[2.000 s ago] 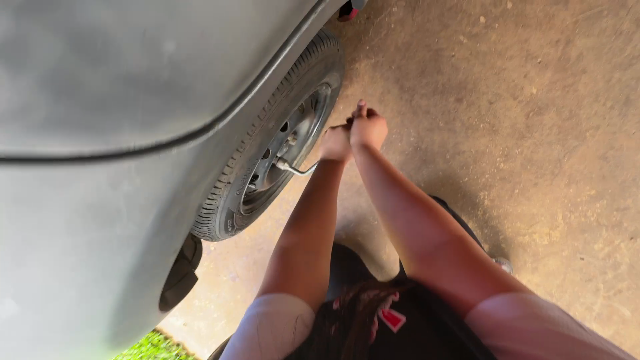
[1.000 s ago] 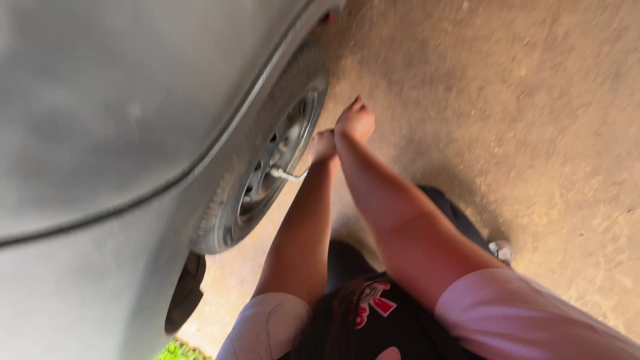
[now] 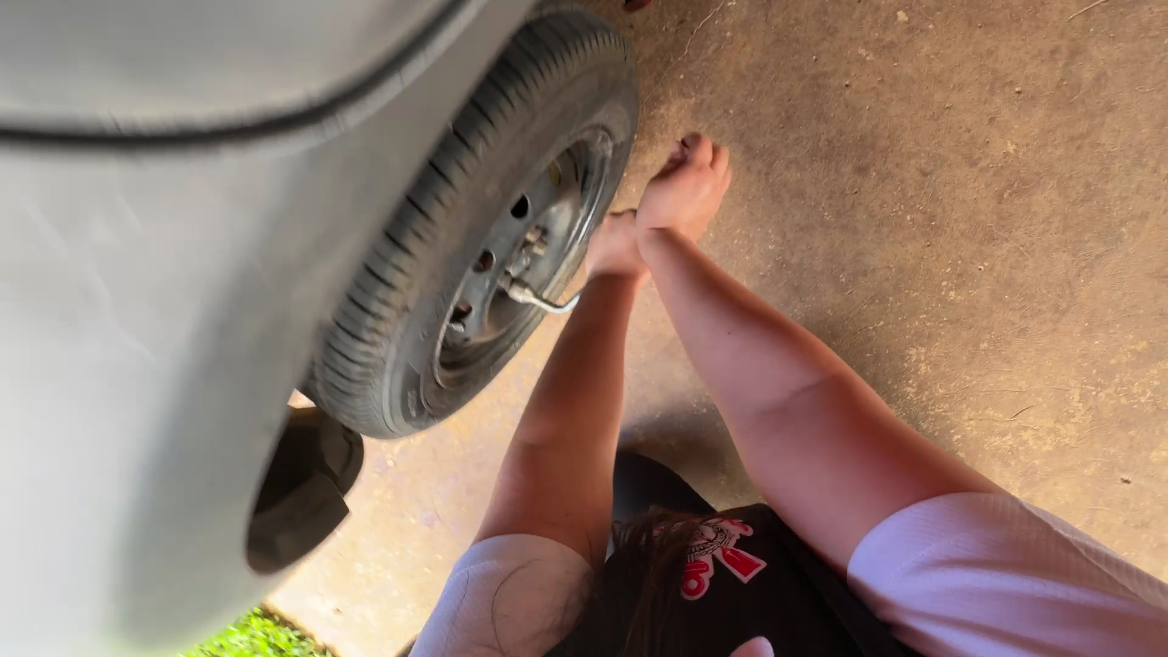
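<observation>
A bent metal lug wrench (image 3: 547, 303) has its socket end on a nut near the hub of the car wheel (image 3: 493, 237). Its shaft bends and passes behind my left wrist. My left hand (image 3: 617, 245) is closed around the handle beside the rim. Just beyond it, farther from the wheel, my right hand (image 3: 689, 190) has its fingers curled at the handle's outer part, its wrist close against the left hand. Most of the handle is hidden by my hands and left forearm. The black tire (image 3: 392, 301) sits in the wheel arch.
The silver-grey car body (image 3: 164, 365) fills the left side, with a dark part (image 3: 306, 493) below the wheel arch. Stained concrete floor (image 3: 912, 182) lies to the right. Green grass (image 3: 255, 636) shows at the bottom left, and my dark-clothed leg (image 3: 652, 484) is under my arms.
The view has come closer to the wheel. Both hands stay beside the wheel, and the wrench socket is still on it near the hub.
</observation>
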